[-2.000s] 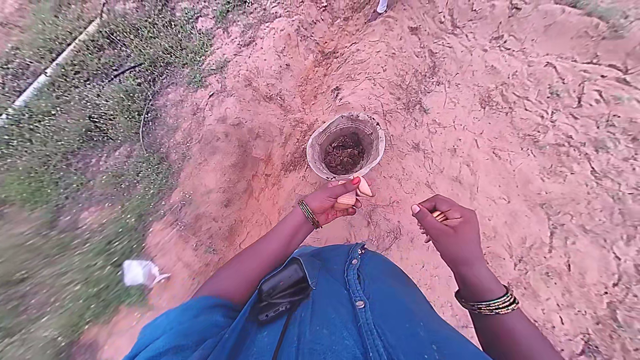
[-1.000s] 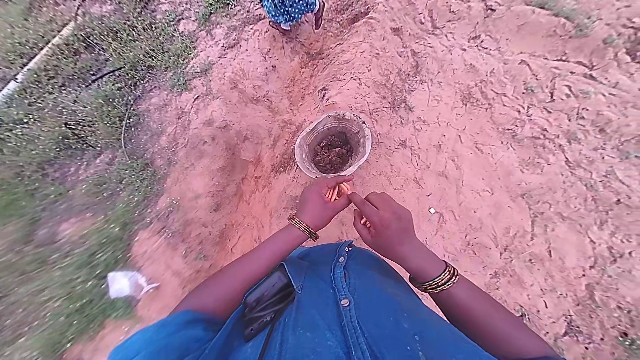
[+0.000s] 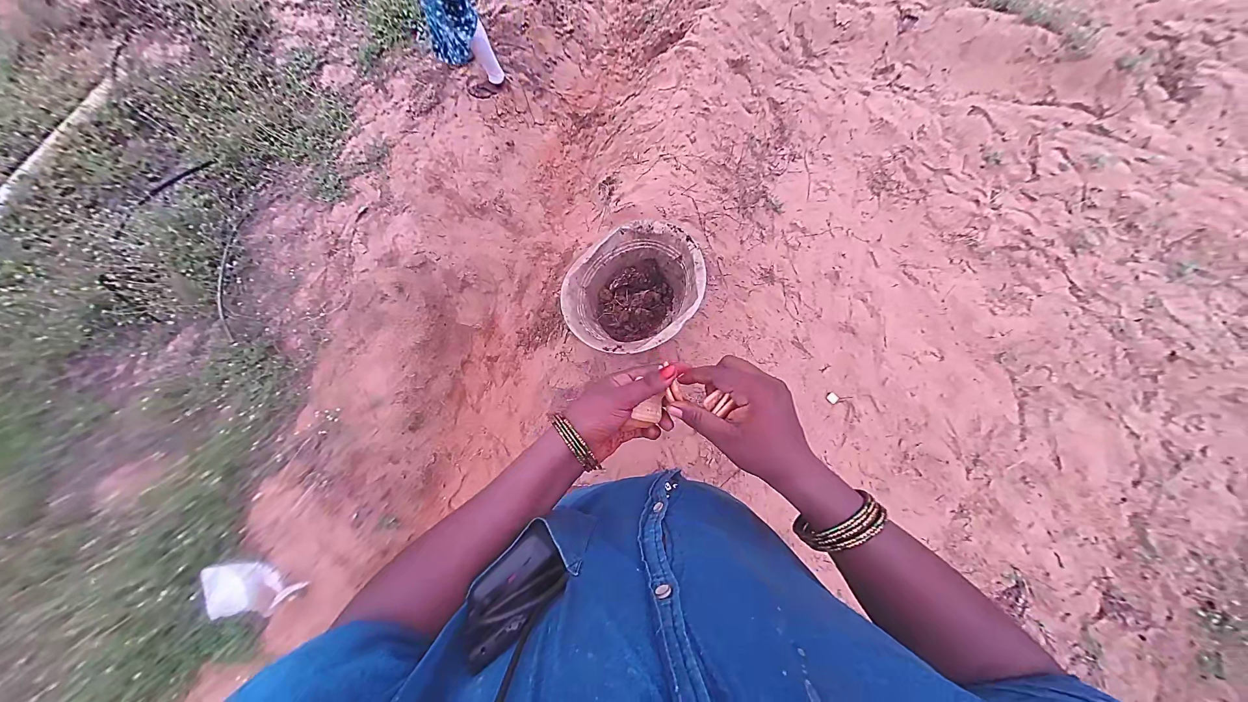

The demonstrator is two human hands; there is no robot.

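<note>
My left hand (image 3: 616,411) holds a pale, tan piece (image 3: 647,409), too small to identify, between thumb and fingers. Touching it at the fingertips, my right hand (image 3: 746,409) has its thumb and index finger on another small piece, and several slender pale pieces (image 3: 720,403) lie within its curled fingers. Both hands are in front of my blue buttoned shirt, just on the near side of a worn, whitish bucket (image 3: 582,322). Dark, clumpy matter (image 3: 636,300) lies inside the bucket. Bangles circle both wrists.
Reddish uneven soil (image 3: 936,322) surrounds the bucket. Grass (image 3: 127,468) borders it at left, with a white plastic bag (image 3: 237,590), a pale pole or pipe (image 3: 60,136) and a thin dark hose or cable (image 3: 224,273). A person's leg (image 3: 486,54) shows at the top. A small whitish bit (image 3: 832,398) lies right.
My right hand, apart from my left two seconds ago, has come in to meet it. The other person's legs have shifted left since one second ago.
</note>
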